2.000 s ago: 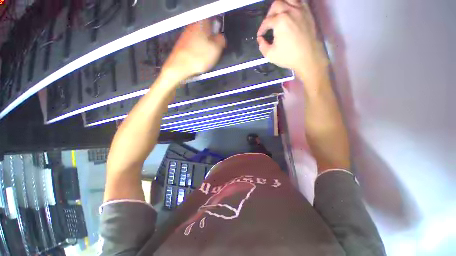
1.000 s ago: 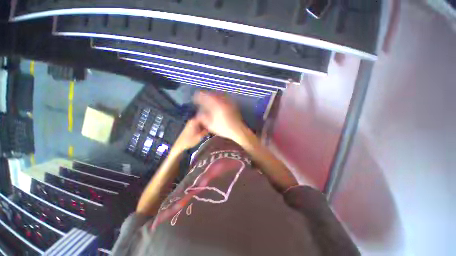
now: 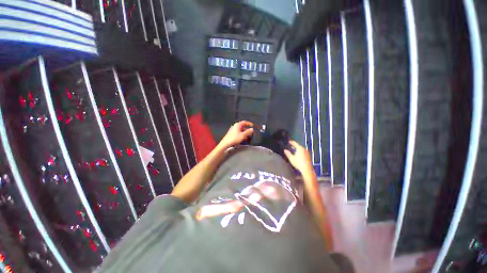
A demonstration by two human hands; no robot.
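The dark compartment tray (image 3: 238,98) lies ahead of me, with rows of pale-edged units in its far pockets and bare pockets nearer to me. My left hand (image 3: 238,134) is in front of my shirt, fingers curled, near the tray's near end. A small pale and dark item shows beside its fingertips; I cannot tell if it is held. My right hand (image 3: 297,155) is low at the right of my body, beside a dark shape, fingers bent; what it holds, if anything, is unclear.
Rack shelves (image 3: 100,128) with units and red lights stand close on the left. Dark rack shelves with pale edges (image 3: 370,106) stand on the right. A red object (image 3: 201,137) lies low beside the left rack. Grey floor (image 3: 195,26) shows beyond.
The view has turned, so the tray is now straight ahead with racks on both sides. My hands, close together a second ago, are now apart.
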